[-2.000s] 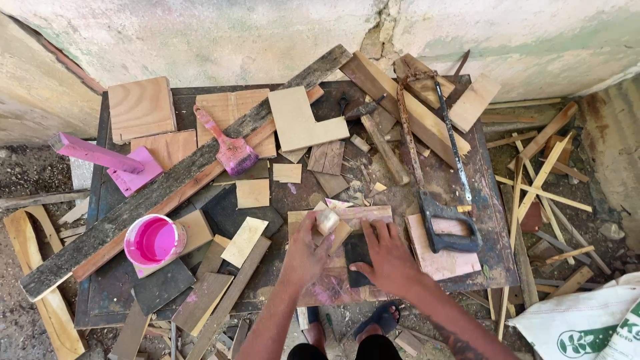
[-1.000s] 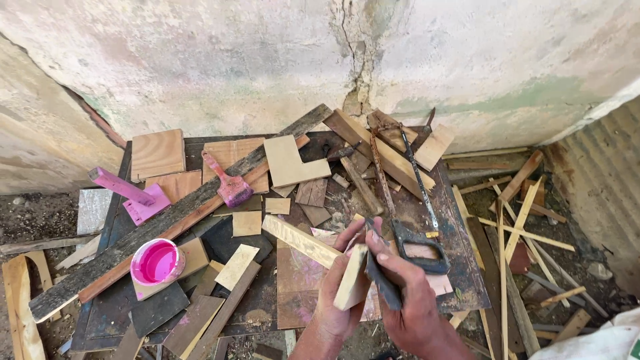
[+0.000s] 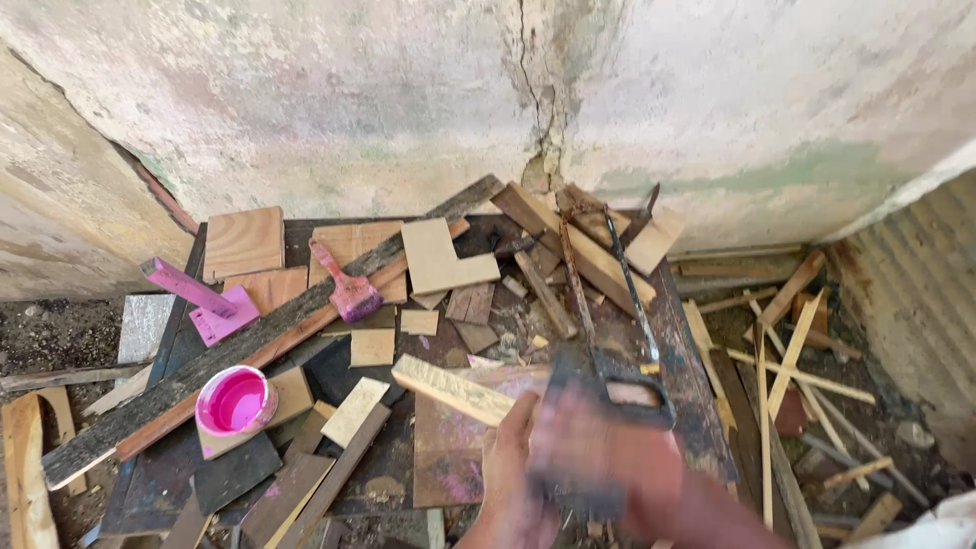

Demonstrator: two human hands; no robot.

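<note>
My left hand (image 3: 507, 473) grips a pale wood strip (image 3: 457, 391) that points up and left over a paint-stained board (image 3: 450, 465). Blurred by motion, my right hand (image 3: 610, 450) holds a dark sheet (image 3: 560, 427), likely sandpaper, against the piece at the left hand. The contact itself is partly hidden. Just beyond the right hand lies a hacksaw (image 3: 640, 400) with a dark handle. Farther left, a pink-stained paintbrush (image 3: 351, 293) rests on a long dark plank (image 3: 252, 354), and a cup of pink paint (image 3: 238, 404) stands on a wood piece.
A pink-painted wooden piece with an upright handle (image 3: 221, 313) is at the table's left. An L-shaped board (image 3: 438, 259) and thick wood offcuts (image 3: 579, 248) lie toward the cracked wall (image 3: 564, 99). Wood strips (image 3: 797, 358) litter the ground at right.
My hands were apart low over the table; a second ago they came together around a wood block and the dark sheet. The right hand has since blurred with motion. The view has tilted up.
</note>
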